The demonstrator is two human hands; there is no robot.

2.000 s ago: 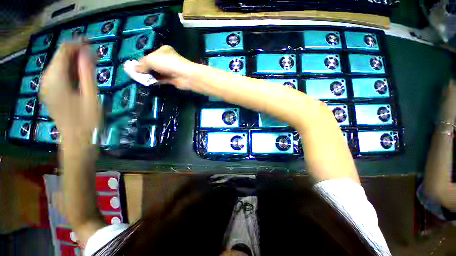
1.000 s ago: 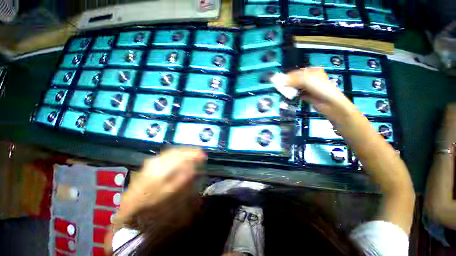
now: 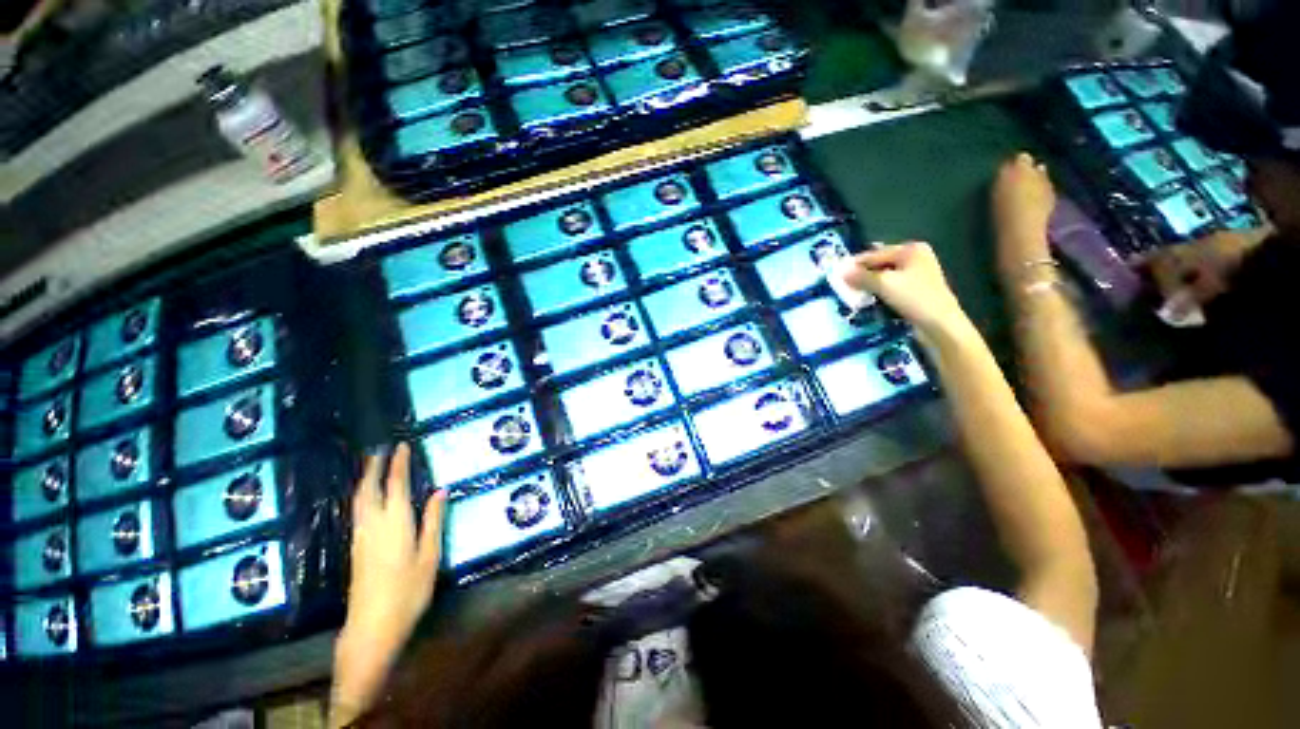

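A black tray (image 3: 556, 392) with rows of teal panels lies in front of me, every visible pocket filled. My right hand (image 3: 901, 282) pinches a small white wiping cloth (image 3: 855, 284) over the tray's right column, at the camera ring of a teal panel (image 3: 788, 271). My left hand (image 3: 392, 534) rests at the tray's lower left edge with its fingers apart, beside a corner panel (image 3: 478, 526). It holds nothing that I can see. Glare whitens the nearer panels.
A second panel tray (image 3: 307, 470) lies at left. A tray stack (image 3: 570, 148) stands beyond on a tan board (image 3: 349, 215), beside a labelled bottle (image 3: 267, 131). At right a person's arm (image 3: 1091, 406) is near a purple slab (image 3: 1092, 254) and another tray (image 3: 1126, 182).
The view has swung right. The trays now lie apart, and the front tray shows no overlap. My left hand has come to this tray's edge; my right hand still holds the cloth.
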